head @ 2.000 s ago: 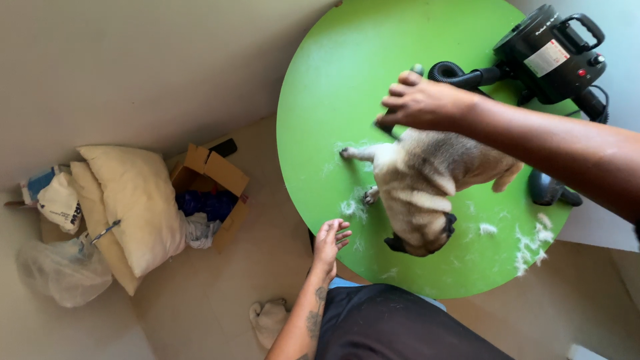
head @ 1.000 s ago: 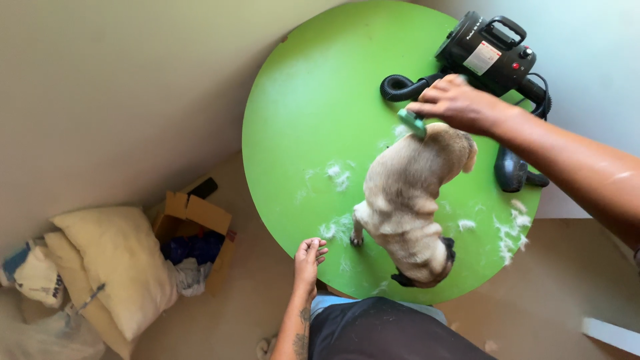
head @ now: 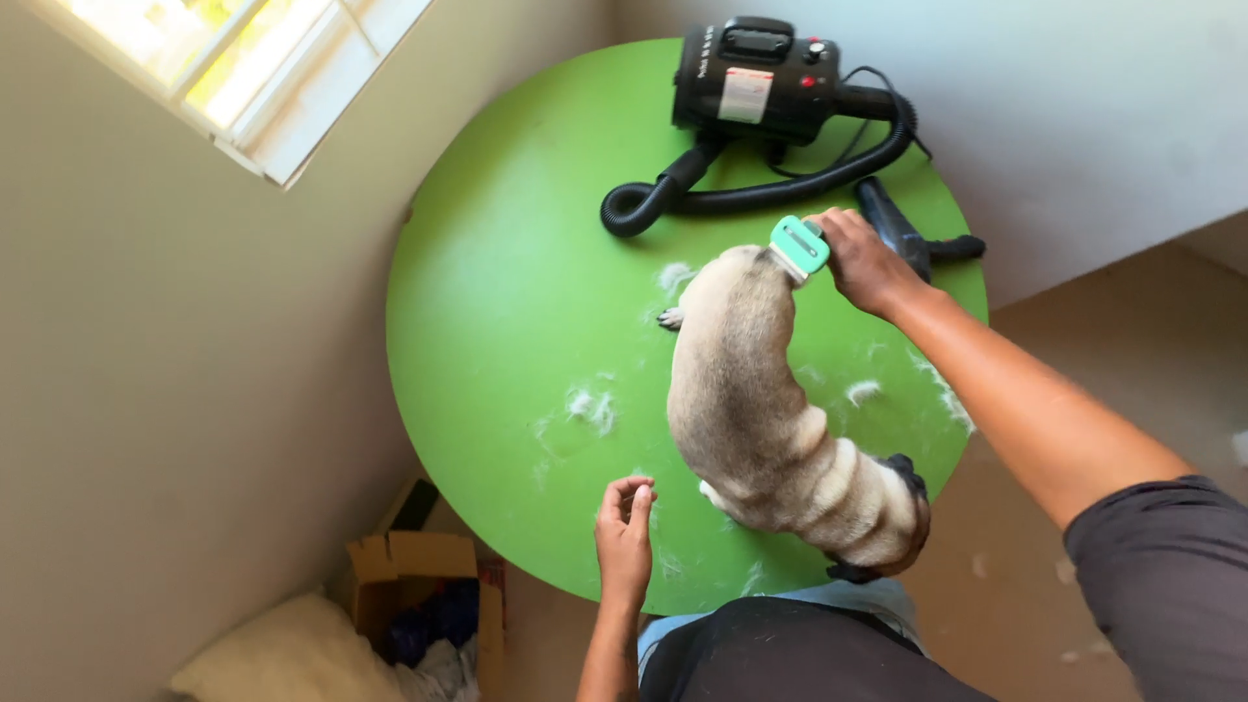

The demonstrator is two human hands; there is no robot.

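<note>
A fawn pug [head: 746,380] stands on a round green table [head: 487,292], its head at the table's near right edge and its rump toward the middle. My right hand [head: 863,258] grips a pet deshedding comb with a mint-green head [head: 800,246], whose metal teeth touch the fur at the dog's rump. Its handle is mostly hidden in my fingers. Near the table's front edge my left hand [head: 626,531] is raised, fingers loosely curled, left of the dog and apart from it. Whether it pinches a few hairs I cannot tell. Tufts of shed fur [head: 593,409] lie on the table.
A black pet blower [head: 756,93] with a corrugated hose [head: 780,200] stands at the table's far side. A dark hair dryer [head: 892,229] lies at the right, close to my right hand. On the floor at lower left are an open cardboard box [head: 419,561] and a cushion [head: 292,653].
The dog's rump has swung round from the upper right toward the table's middle. My right hand now has the comb at the rump's end. The view has shifted, and a window shows.
</note>
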